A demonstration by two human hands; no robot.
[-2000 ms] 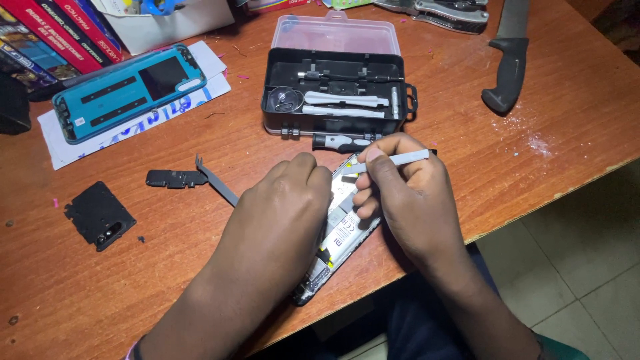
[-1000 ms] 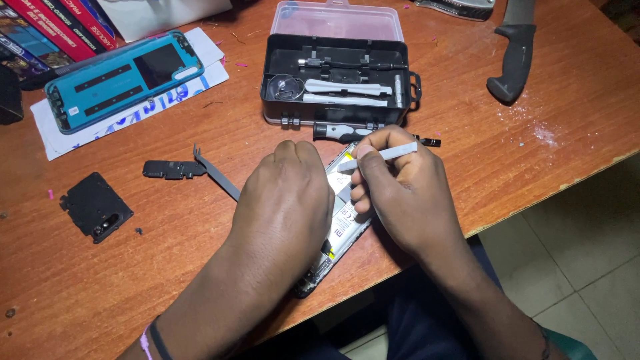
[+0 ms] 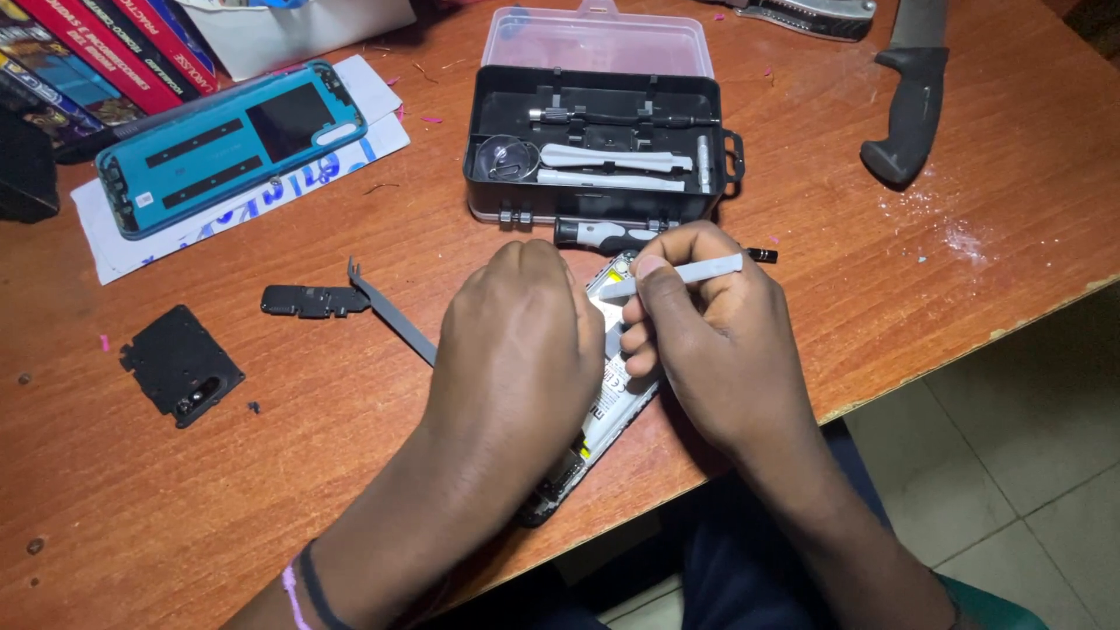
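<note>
An opened smartphone with its battery [image 3: 623, 398] showing lies at the table's front edge, partly under both hands. My right hand [image 3: 713, 328] pinches a flat grey pry tool [image 3: 700, 272] between thumb and fingers, its left end over the upper part of the phone. My left hand [image 3: 525, 341] is curled over the phone's left side; its fingertips are hidden, so whether it grips anything cannot be told. Left of it, grey tweezers [image 3: 398, 322] lie on the table, their far end partly hidden by the hand. Their forked end touches a small black phone part [image 3: 306, 301].
A black tool case [image 3: 595, 206] stands behind the hands, a screwdriver [image 3: 604, 235] before it. A teal phone back cover [image 3: 206, 166] lies on paper at left. A black phone cover plate [image 3: 182, 363] lies front left. A large knife [image 3: 910, 114] lies back right.
The pry tool in my right hand has tilted somewhat, its left end reaching lower toward the phone than two seconds ago. My left hand stays over the phone.
</note>
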